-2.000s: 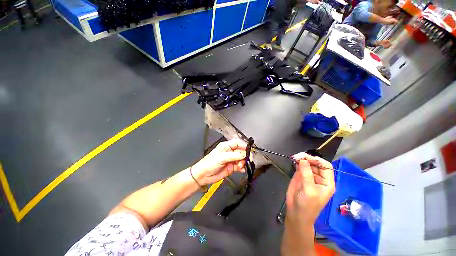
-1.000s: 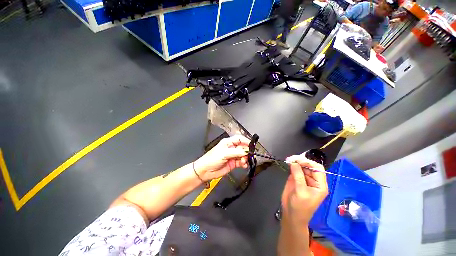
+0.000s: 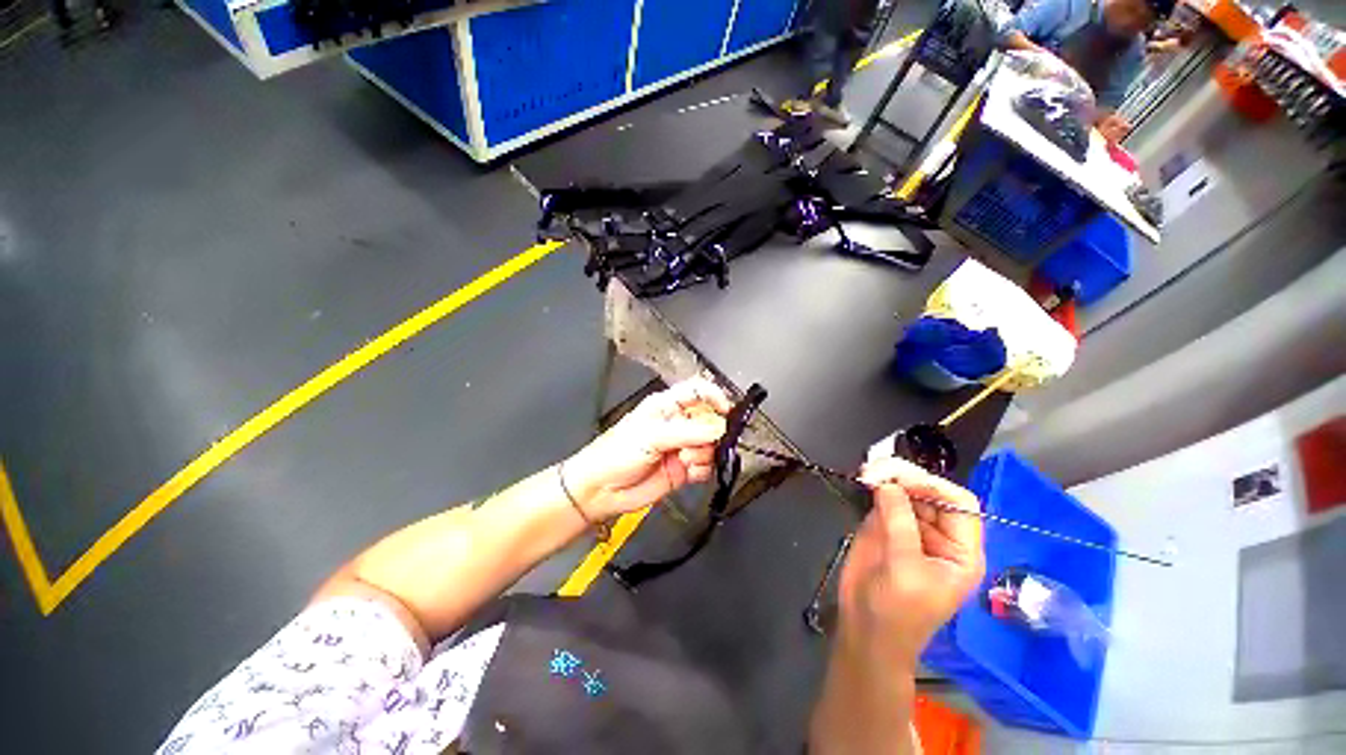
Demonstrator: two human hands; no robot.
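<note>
My left hand (image 3: 667, 443) holds a narrow black leather strap (image 3: 719, 509) near its upper end, and the strap hangs down in a curve in front of the table edge. My right hand (image 3: 918, 549) grips a thin rod applicator (image 3: 1055, 533) like a pencil. The rod's dark end points left and reaches the strap near my left fingertips; exact contact is too small to tell. The paint jar (image 3: 927, 447), black inside with a whitish side, stands at the table corner just behind my right hand, partly hidden.
A strap pile (image 3: 723, 221) lies on the far part of the dark table (image 3: 797, 347). A pale yellow tub (image 3: 1004, 317) with a blue cloth (image 3: 949, 351) stands at right. A blue bin (image 3: 1033, 671) is beside my right hand. A person (image 3: 1092, 52) is at the white-topped bench.
The strap's lower end has swung slightly left and up. My right hand has moved slightly, the rod still pointing at the strap. More of the jar shows than at first.
</note>
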